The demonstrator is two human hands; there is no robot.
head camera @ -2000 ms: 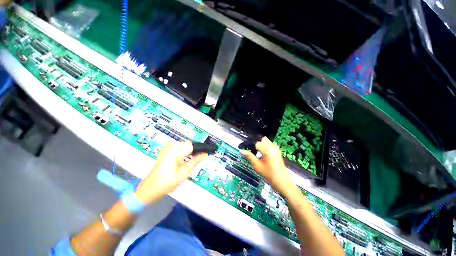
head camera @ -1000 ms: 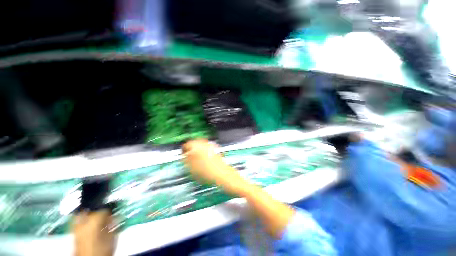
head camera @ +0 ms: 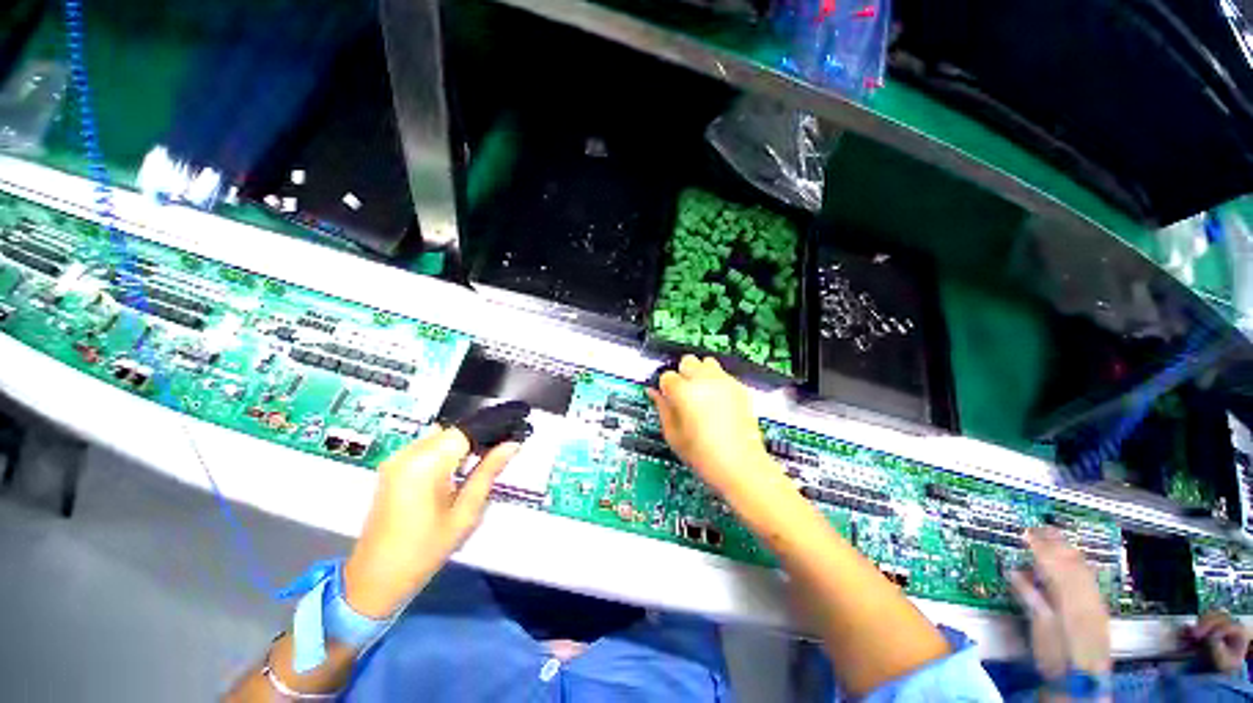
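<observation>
Green circuit boards [head camera: 632, 481] lie in a row along a white-edged rail [head camera: 605, 556]. My left hand [head camera: 419, 508] is over the dark and white gap [head camera: 515, 385] between two boards. Its index finger has a black cover or dark piece at the tip, and its thumb is close below. I cannot tell whether it holds anything. My right hand [head camera: 708, 419] is at the upper edge of the board right of the gap, fingers bent together, with a black shape at the fingertips. What lies between them is hidden.
Behind the rail are a bin of green pieces [head camera: 728, 282], a dark bin of small parts [head camera: 557, 261] and a bin of silvery parts [head camera: 879, 330]. A metal post [head camera: 423, 124] stands left. Another person's blurred hand [head camera: 1061, 597] is over boards at right.
The view swung right, blurring one second ago, and is steadier now. Compared with two seconds ago, the gap between boards shows near my left hand, and another person's hands appear at right.
</observation>
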